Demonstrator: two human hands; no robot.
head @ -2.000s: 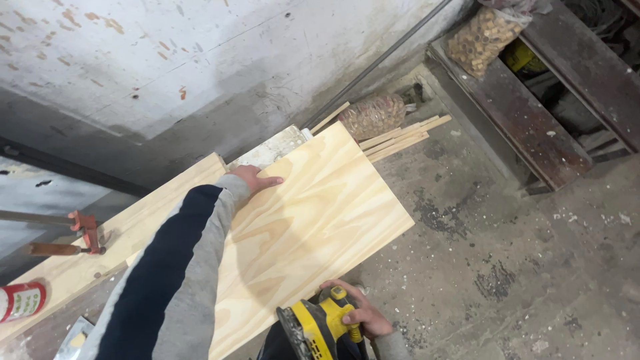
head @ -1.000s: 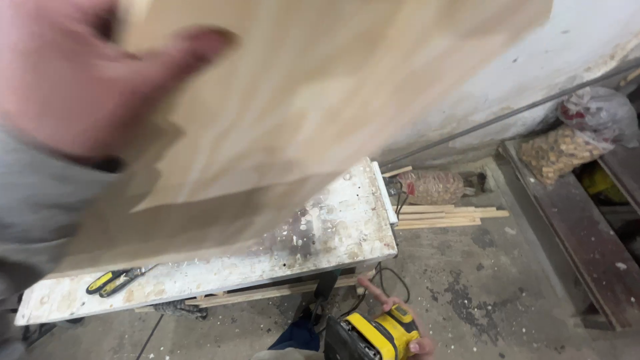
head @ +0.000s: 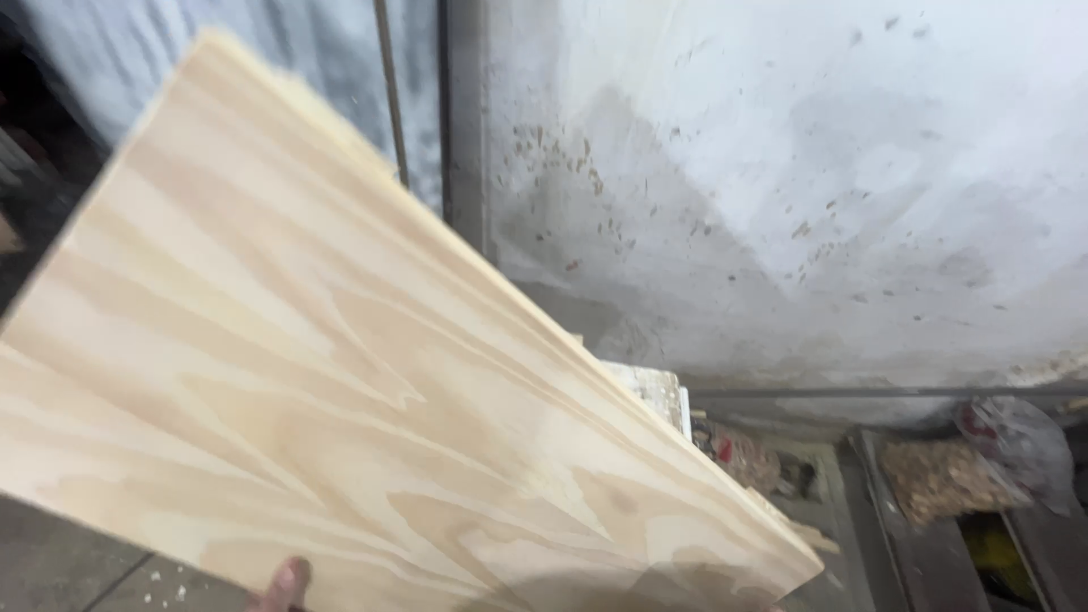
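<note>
A large light wooden panel (head: 365,365) with bold wavy grain is held up at a tilt and fills the left and middle of the view. At its bottom edge my left hand (head: 285,586) grips it; only the thumb shows, lying on the panel's face, while the other fingers are hidden. My right hand cannot be made out, and no sander is visible. Behind the panel's right edge a corner of the paint-stained white workbench top (head: 650,387) peeks out.
A stained pale wall (head: 807,187) rises behind the panel. Thin wood strips (head: 812,537) lie low at the right, near a filled net or plastic bag (head: 744,455). Further right, a clear bag of wood-coloured pieces (head: 943,476) rests on dark beams (head: 918,544).
The panel lay flat two seconds ago; it was lifted and is now tilted before the wall. The yellow sander in my right hand has left the view. The view has swung towards the wall.
</note>
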